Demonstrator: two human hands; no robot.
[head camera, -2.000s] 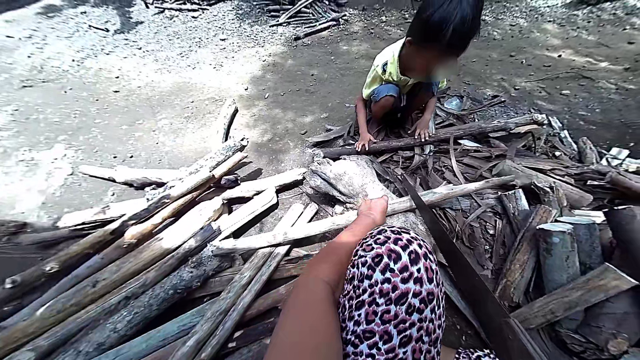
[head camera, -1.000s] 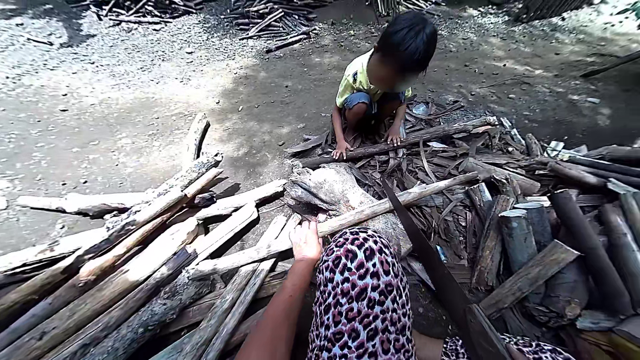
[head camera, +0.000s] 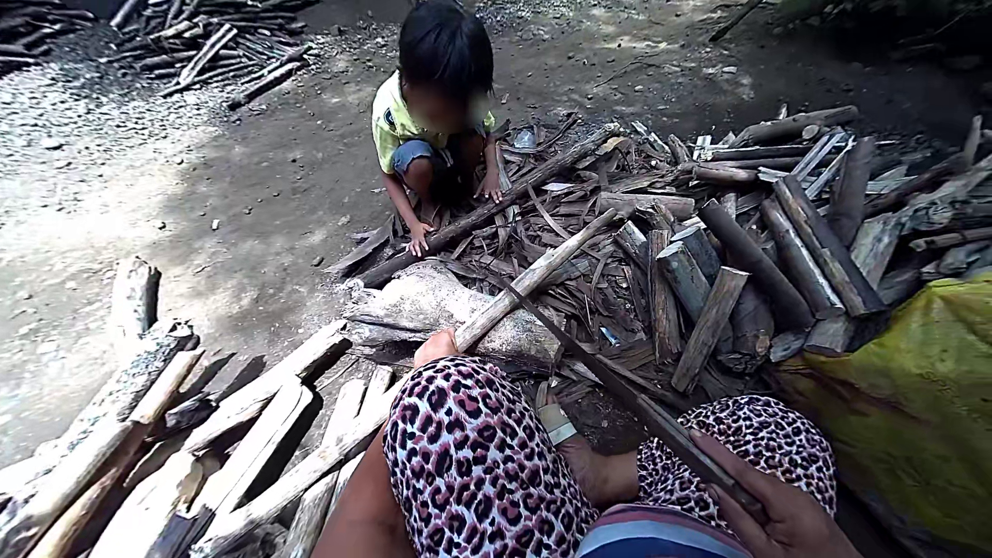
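My left hand (head camera: 436, 346) is closed on a long, pale wooden branch (head camera: 535, 275) just beyond my knee. The branch slants from the lower left up to the right, across a thick weathered log (head camera: 434, 302). In my right hand (head camera: 775, 500), at the lower right, is the handle end of a long dark blade (head camera: 620, 387), which looks like a machete. Its narrow far end crosses the branch over the log; whether the two touch, I cannot tell. My legs, in leopard-print cloth, are on both sides of the blade's near part.
A child (head camera: 438, 116) squats across from me, both hands by a dark branch (head camera: 496, 205). Cut firewood (head camera: 705, 325) is heaped at right, beside a yellow-green sack (head camera: 907, 395). Long split sticks (head camera: 256, 442) lie at left. Bark scraps (head camera: 558, 209) cover ground beyond the log.
My left hand was atop the branch with fingers more spread one second ago and is now closed around it. The view has shifted right, bringing in my right hand and the sack.
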